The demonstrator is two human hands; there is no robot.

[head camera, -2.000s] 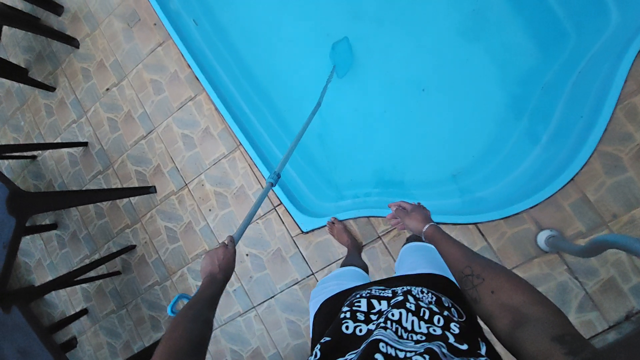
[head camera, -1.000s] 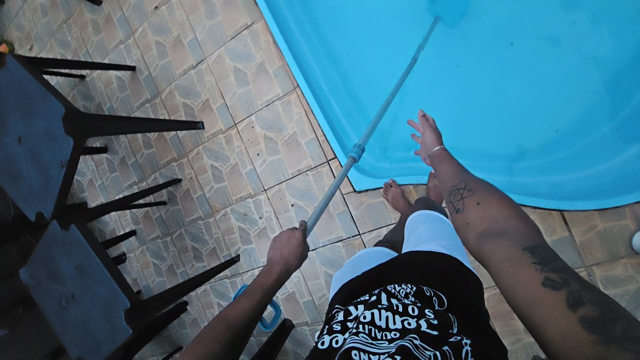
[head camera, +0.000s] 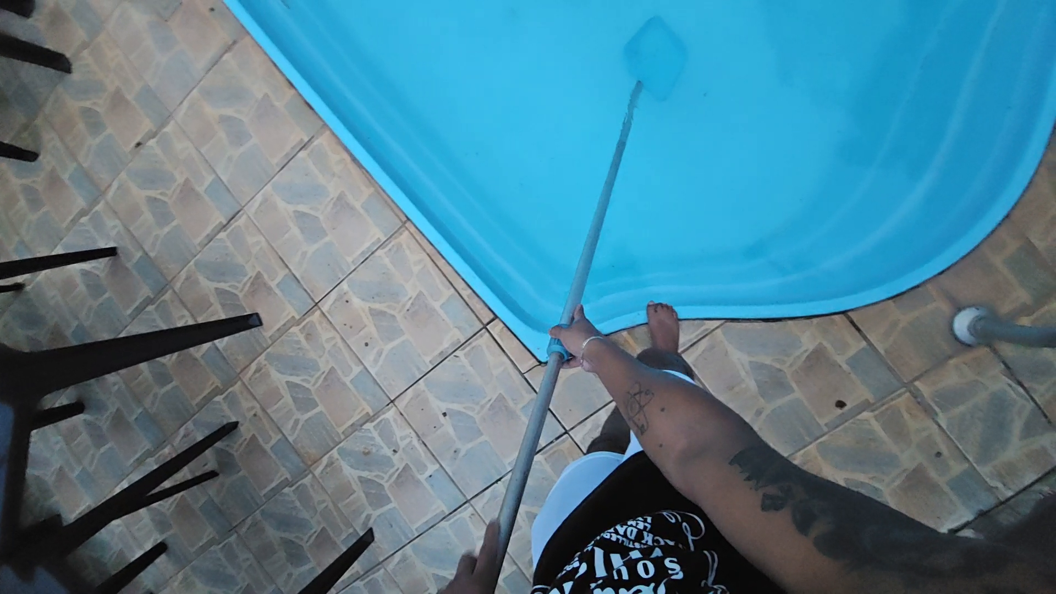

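Observation:
A long grey telescopic pole (head camera: pixel 536 417) runs from the bottom of the view up over the pool's corner. Its far end dips into the blue pool (head camera: pixel 511 190), where a flat net head (head camera: pixel 657 56) shows under the water. At the bottom edge my left hand (head camera: pixel 477 571) grips the lower part of the pole, partly cut off by the frame. My right hand (head camera: pixel 575 338) is closed around the pole by its light blue collar (head camera: pixel 558 350), just above the pool's near corner.
Dark plastic furniture legs (head camera: pixel 140 346) jut in from the left over the stone-patterned tiles (head camera: pixel 388 330). A grey hose (head camera: pixel 1011 332) with a white end lies on the tiles at the right. My bare foot (head camera: pixel 662 326) stands at the pool's rim (head camera: pixel 833 307).
My right hand, free of the pole in both earlier frames, has taken hold of it near the collar. My left hand still holds the lower pole.

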